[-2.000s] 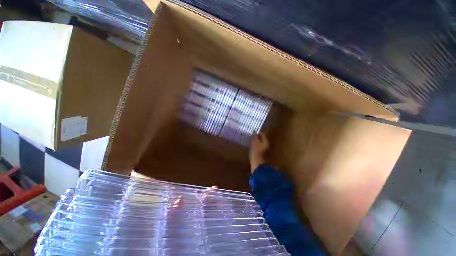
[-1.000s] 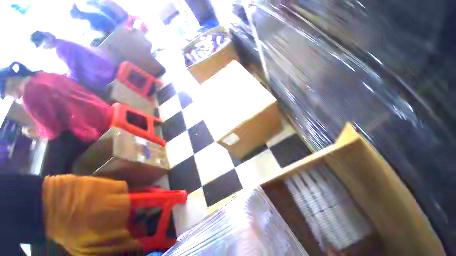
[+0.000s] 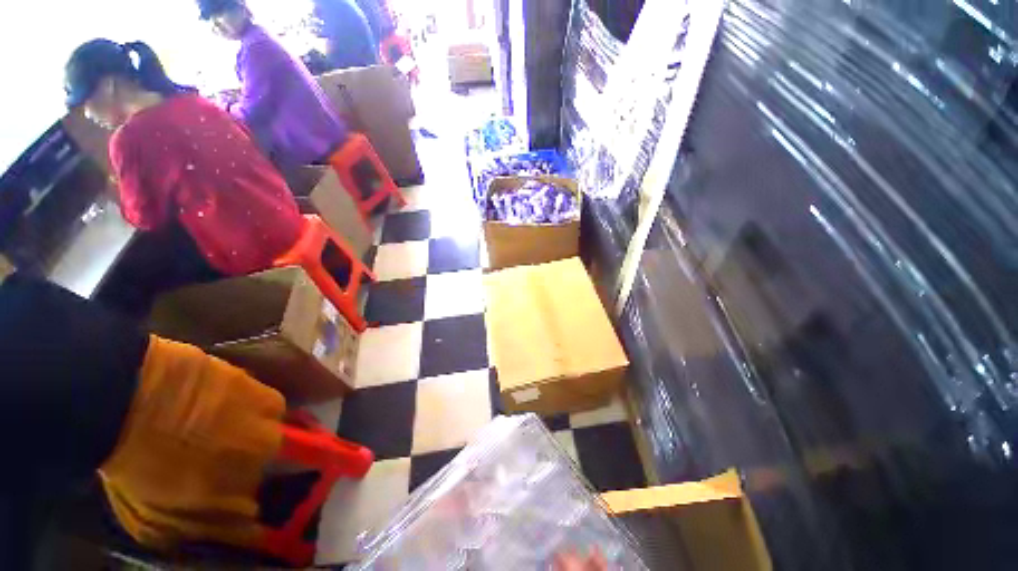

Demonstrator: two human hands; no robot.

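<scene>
A clear stack of blister trays [image 3: 502, 507] is at the bottom centre, close to me, its lower part cut off by the picture's edge. Blurred skin-coloured patches show through the plastic; they look like my left hand [image 3: 480, 491] holding the stack. A brighter patch of fingers shows at the bottom edge by the stack's right part; I cannot tell which hand it belongs to. The open shipping carton [image 3: 681, 496] is partly in view at the lower right, just beyond the stack; its inside is mostly cut off.
A closed carton [image 3: 555, 335] stands ahead on the checkered floor. Beyond it is an open carton [image 3: 534, 243] of small purple-blue items. Dark wrapped goods [image 3: 826, 279] line the right. People sit at the left on red stools [image 3: 324, 268]; the nearest wears an orange garment [image 3: 201, 446].
My view has swung up and left from the open carton to the aisle. The hand and blue sleeve seen inside the carton earlier no longer show there. The tray stack stays low in view.
</scene>
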